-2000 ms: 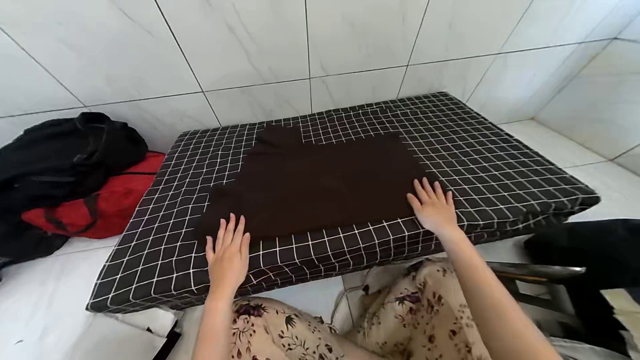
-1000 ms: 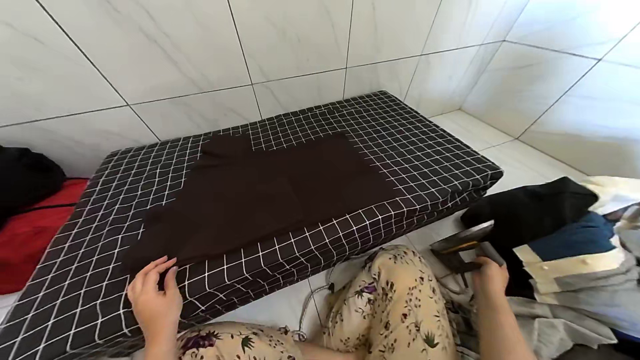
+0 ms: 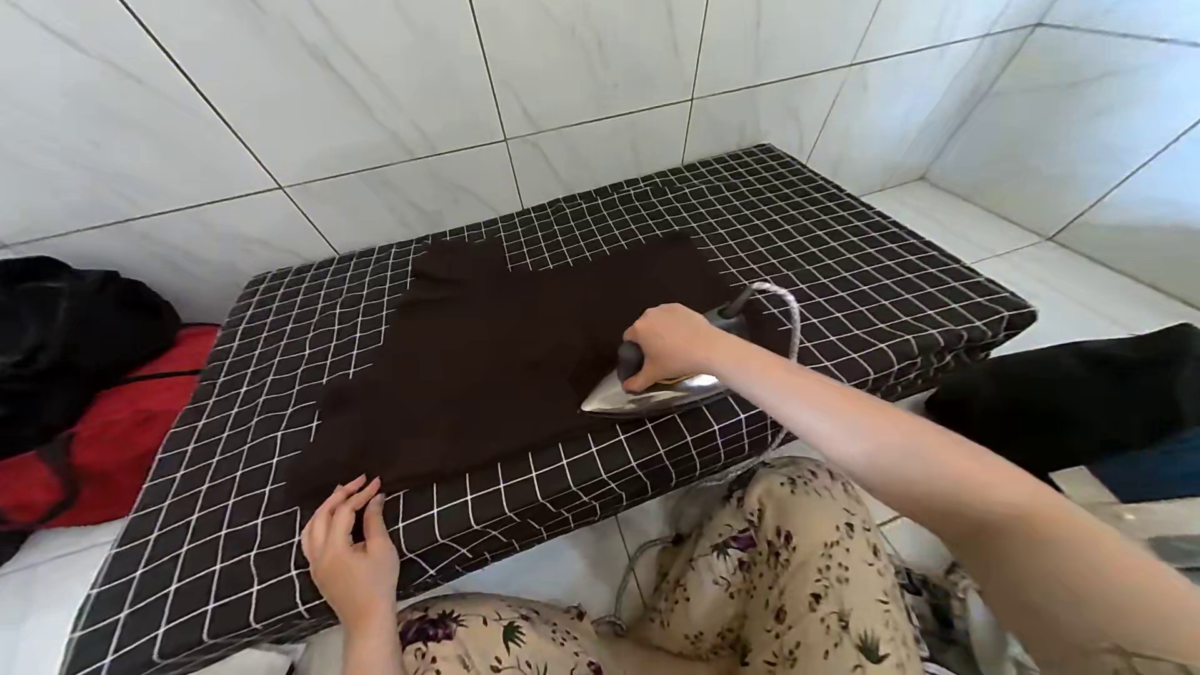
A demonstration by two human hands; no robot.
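A dark brown garment (image 3: 506,356), apparently a shirt, lies spread flat on a low pad covered in black cloth with a white grid (image 3: 900,281). My right hand (image 3: 670,345) grips the handle of a clothes iron (image 3: 647,398), whose pointed tip faces left on the garment's near right part. The iron's pale cord (image 3: 795,319) loops from its back end over the pad's near edge. My left hand (image 3: 352,544) rests with its fingertips at the garment's near left corner, fingers a little apart and holding nothing. The iron's soleplate is hidden.
A red bag (image 3: 141,422) and a black bag or cloth (image 3: 75,347) lie on the floor at left. Dark folded clothes (image 3: 1059,398) are at right. A tiled wall (image 3: 600,84) stands behind the pad. My knees in floral trousers (image 3: 778,572) are close to its near edge.
My right hand has brought the iron from beside the pad at right onto the garment. Two seconds ago that hand lay flat at the garment's right edge. My left hand stays near the left corner.
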